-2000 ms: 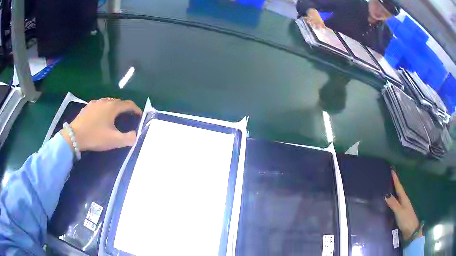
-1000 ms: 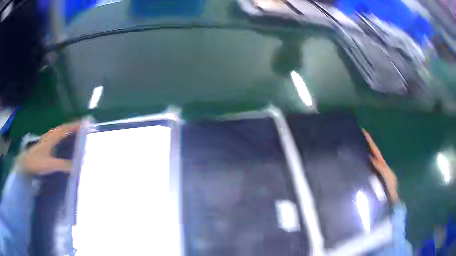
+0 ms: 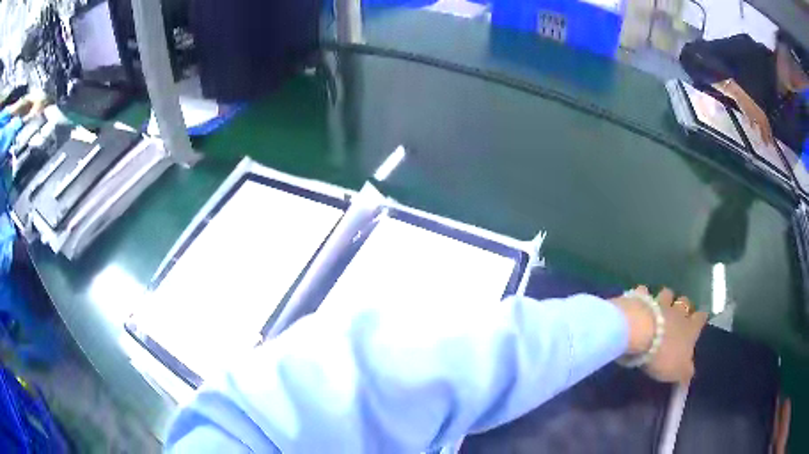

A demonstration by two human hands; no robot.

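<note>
Several tablets lie in a row on the glossy green table. The leftmost tablet [image 3: 244, 257] and the one beside it [image 3: 417, 266] show glowing white screens, with white sleeve edges around them. Two dark tablets are on the right, the third [image 3: 568, 408] and the far right one [image 3: 736, 386]. My left hand [image 3: 670, 332], with a bead bracelet, reaches across and rests at the top where the two dark tablets meet; its grip is unclear. My sleeve hides the tablets' lower parts. Only a sliver of my right hand [image 3: 781, 427] shows at the far right tablet's right edge.
Stacked tablets and sleeves [image 3: 98, 182] lie at the left table edge. A metal post [image 3: 162, 80] stands behind them. A blue crate [image 3: 557, 27] is beyond the table [image 3: 497, 151]. Another person's hand [image 3: 750, 111] is on tablets at the upper right.
My left hand has moved from the leftmost tablet across to the dark tablets on the right. The leftmost tablet's screen, dark before, now glows white. The view has shifted left.
</note>
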